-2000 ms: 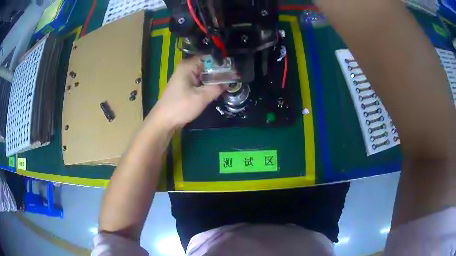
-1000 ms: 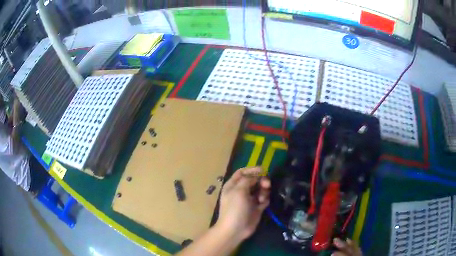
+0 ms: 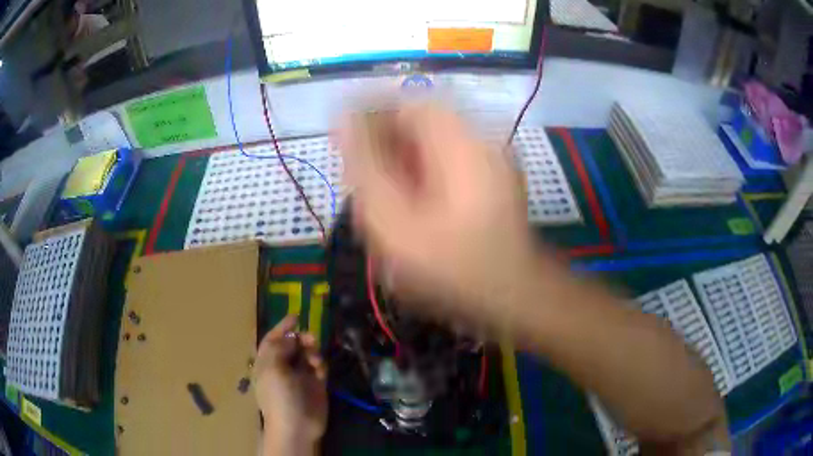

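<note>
The black test fixture stands at the centre, partly hidden by my right arm. Its clear block is above the round silvery seat. My right hand is strongly blurred, raised over the fixture's upper part in front of the monitor's lower edge, fingers curled; I cannot tell whether it grips the lever, which is not clearly visible. My left hand is left of the fixture, fingers bent together; a tiny dark spot shows at the fingertips, but I cannot tell whether it is a part.
A cardboard sheet with dark bits lies left, beside stacked trays. White dotted trays lie behind the fixture. Parts trays and a pale stack are right. The monitor stands behind; thin leads hang from it.
The view has swung right and back from the earlier tilt. My right hand has risen from low beside the red lever to high over the fixture. The screen patch has gone from red to orange.
</note>
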